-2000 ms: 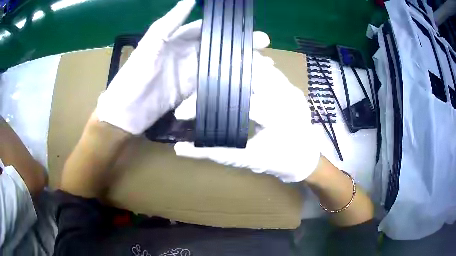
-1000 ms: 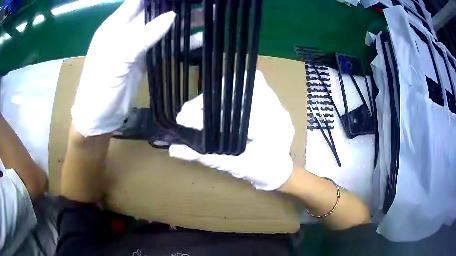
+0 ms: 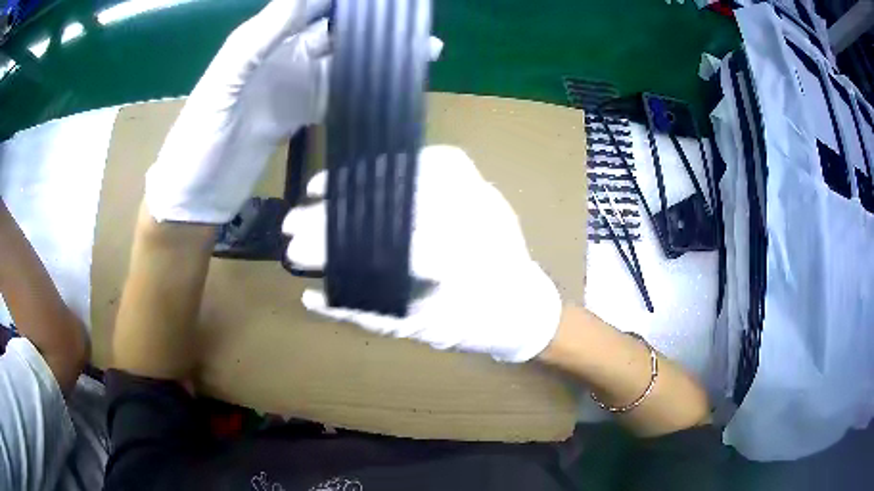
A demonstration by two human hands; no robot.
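A squared batch of several black frames (image 3: 369, 192) is held upright above the cardboard, side rails toward me like parallel bars, slightly blurred. My left hand (image 3: 240, 125), in a white glove, holds its upper left side; some fingers are hidden behind it. My right hand (image 3: 470, 259), also gloved in white, grips the lower end, with fingers on the left side and under the bottom edge. Another black frame (image 3: 251, 230) lies on the tan cardboard (image 3: 383, 384) behind the hands, partly hidden by them.
At right on white lie loose black frames (image 3: 685, 222), one with a blue patch, thin black strips (image 3: 628, 261) and rows of short black pieces (image 3: 613, 182). Farther right are stacked layers under a creased white sheet (image 3: 815, 316). Another person's arm (image 3: 38, 297) is at left.
The batch was squared, then fanned open into two groups, and is now squared together again, farther left. Both hands have moved left overall; the frame on the cardboard shows more.
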